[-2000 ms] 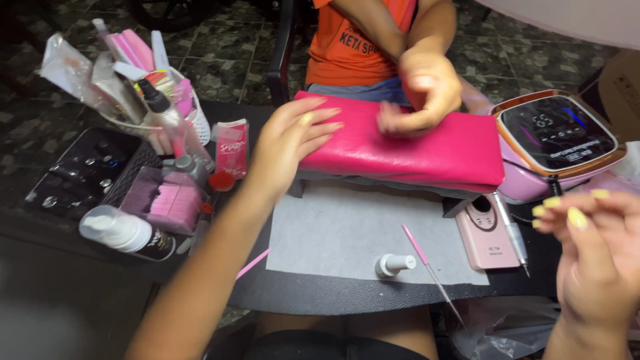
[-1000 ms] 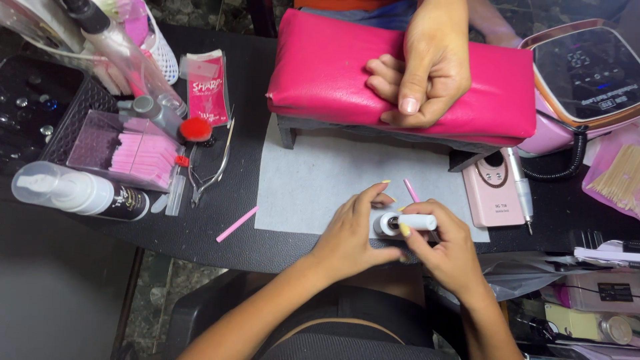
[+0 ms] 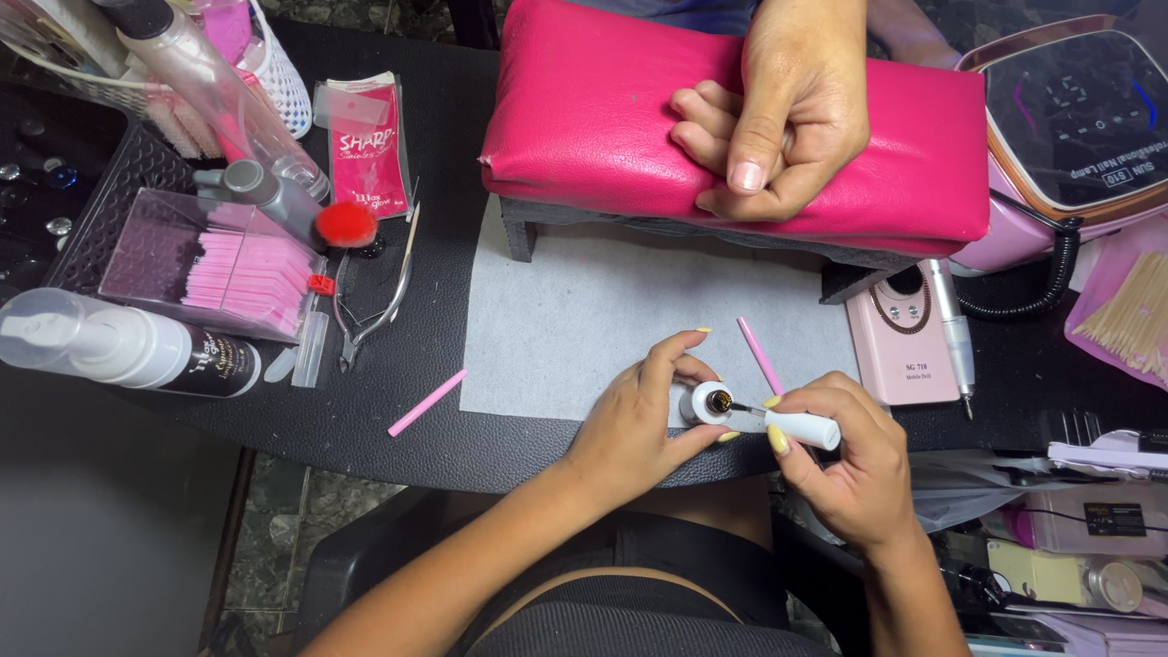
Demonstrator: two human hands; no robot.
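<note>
My left hand (image 3: 643, 415) holds a white gel polish bottle (image 3: 701, 404), uncapped, its dark neck showing, at the near edge of a pale paper sheet (image 3: 566, 319). In my right hand (image 3: 844, 452) is the bottle's white brush cap (image 3: 801, 429), held between yellow-nailed fingertips; its brush tip meets the neck's rim. A pink-handled tool (image 3: 759, 354) lies just beyond, partly hidden by my right hand. Behind the sheet, another person's hand (image 3: 789, 119) rests, fingers curled, on a pink padded hand rest (image 3: 593, 119). A pink stick (image 3: 427, 402) lies left of the sheet.
At left are a foam pump bottle (image 3: 137, 342), a clear box of pink files (image 3: 246, 274), cuticle nippers (image 3: 374, 315), a red-topped brush (image 3: 347, 224) and a white basket (image 3: 283, 82). To the right are a pink nail drill unit (image 3: 903, 347), a nail lamp (image 3: 1077, 119) and wooden sticks (image 3: 1131, 306).
My hands have come together at the bottle, which stood by itself on the sheet two seconds ago. Since one second ago, the brush cap has tilted lower. The view has shifted down and closer.
</note>
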